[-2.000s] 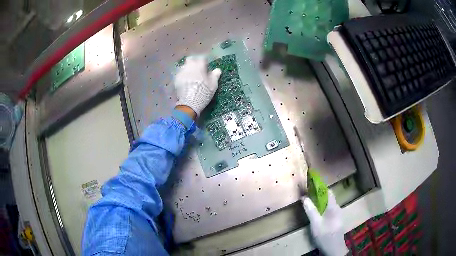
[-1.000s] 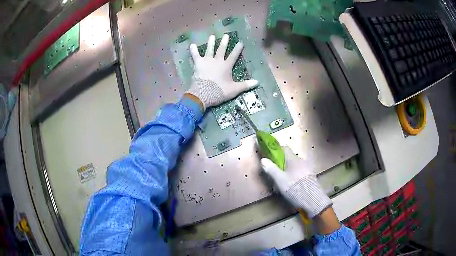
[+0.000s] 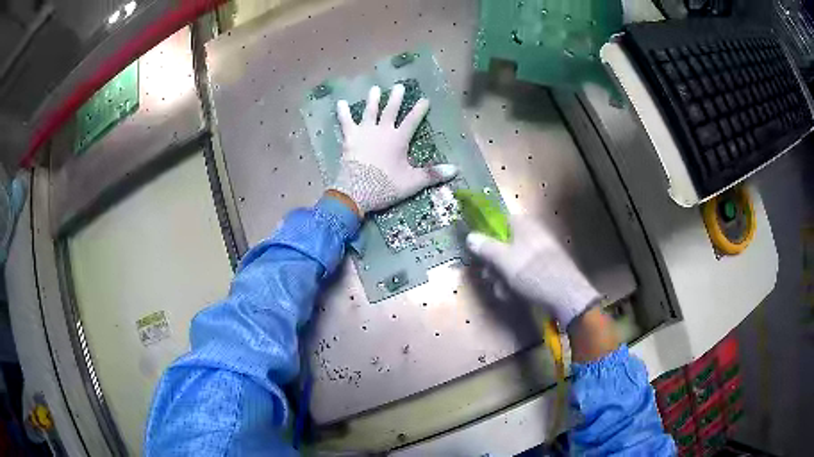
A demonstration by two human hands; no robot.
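Note:
A dark green PCB panel (image 3: 411, 219) lies in a pale green fixture base (image 3: 379, 277) on the grey perforated table. My left hand (image 3: 379, 152), in a white knit glove, lies flat on the panel with fingers spread and covers part of it. My right hand (image 3: 527, 259), also gloved, holds a lime-green handled tool (image 3: 485, 214) over the lower right part of the fixture base. The tool's tip is hard to make out beside my left thumb.
A darker green fixture cover (image 3: 549, 40) stands at the upper right beside a black keyboard (image 3: 727, 103). A yellow ring button (image 3: 730, 220) is below it. Small dark scraps (image 3: 344, 370) lie at the table front. Red trays (image 3: 701, 402) are lower right.
My left hand went from the panel's upper left edge to flat on it. My right hand brought the green tool from the table's front right to the panel, and it has since moved slightly up.

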